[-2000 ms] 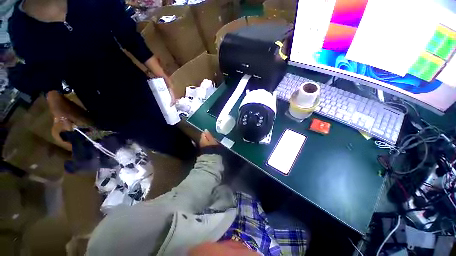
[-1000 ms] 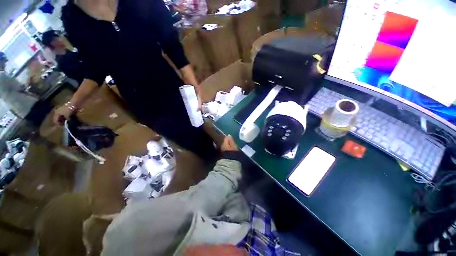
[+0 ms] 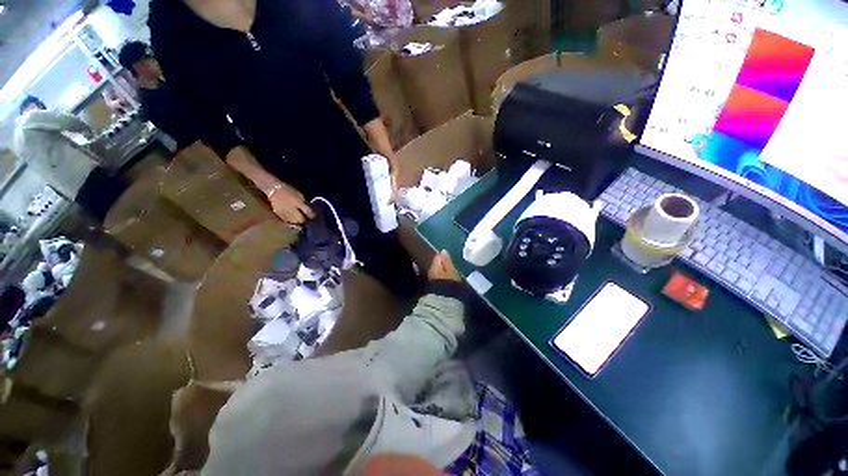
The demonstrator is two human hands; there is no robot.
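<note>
My left hand (image 3: pixel 444 268) is small in view at the desk's left edge, its grey-green sleeve reaching up from the bottom; its finger shape is unclear. A small pale square (image 3: pixel 479 283) lies beside it. A white dome camera (image 3: pixel 550 244) with a black face stands on the green desktop. A smartphone (image 3: pixel 602 327) with a bright white screen lies to its right. A blurred orange-red shape shows at the bottom edge; I cannot tell whether it is my right hand.
A person (image 3: pixel 279 102) in dark clothes stands left, holding a white box (image 3: pixel 379 192) and a dark item above piled white cameras (image 3: pixel 293 316). A black printer (image 3: pixel 567 125), tape rolls (image 3: pixel 662 230), an orange-red case (image 3: pixel 685 290), keyboard (image 3: pixel 772 260) and monitor (image 3: pixel 744 139) stand right.
The view has turned left, so the desk items sit further right. The person's hand with the dark item has moved inward over the camera pile. My left hand stays at the desk edge.
</note>
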